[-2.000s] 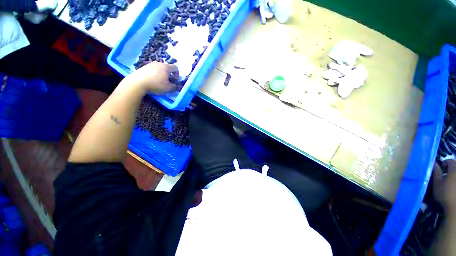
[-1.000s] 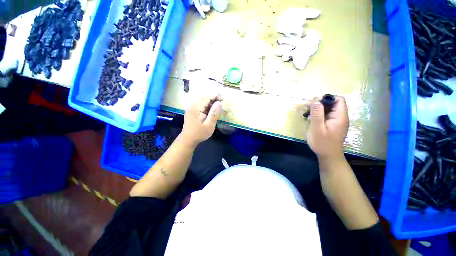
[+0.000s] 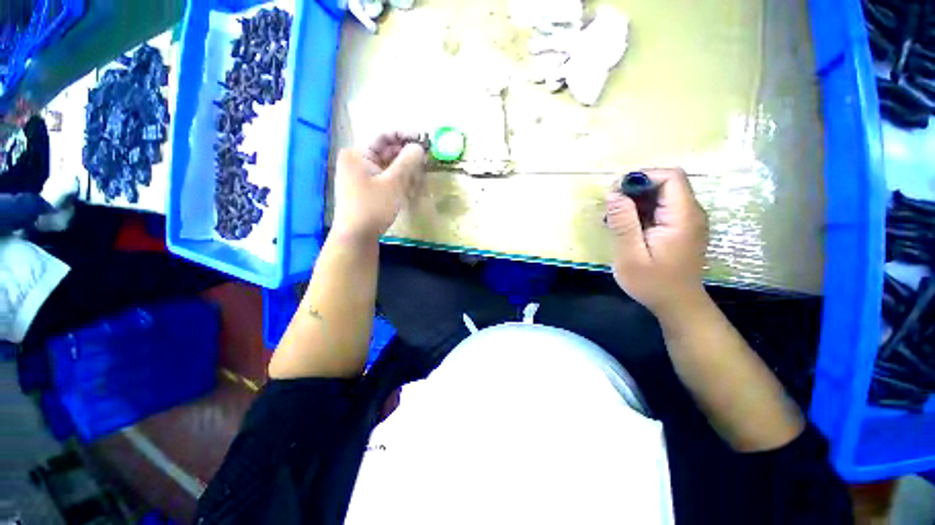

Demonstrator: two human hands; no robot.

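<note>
My right hand (image 3: 661,241) is closed around a black tubular sleeve (image 3: 638,186), held upright with its round open end up, over the right part of the cardboard mat. My left hand (image 3: 377,190) is over the mat's left part, fingertips pinched beside the green round item (image 3: 448,145). A small dark fitting (image 3: 423,138) shows at its fingertips; its shape is too small to tell. Whether the fingers touch the green item cannot be told.
A blue tray (image 3: 308,144) of small dark fittings stands left; another blue tray (image 3: 851,236) of black sleeves stands right. White crumpled cloths (image 3: 595,56) lie at the mat's far side. Dark parts (image 3: 125,123) are heaped far left. A person's dark sleeve (image 3: 31,154) shows at the left edge.
My left hand has left the fittings tray and come over to the green item. My right hand has come from the right tray with a black sleeve. The view has turned.
</note>
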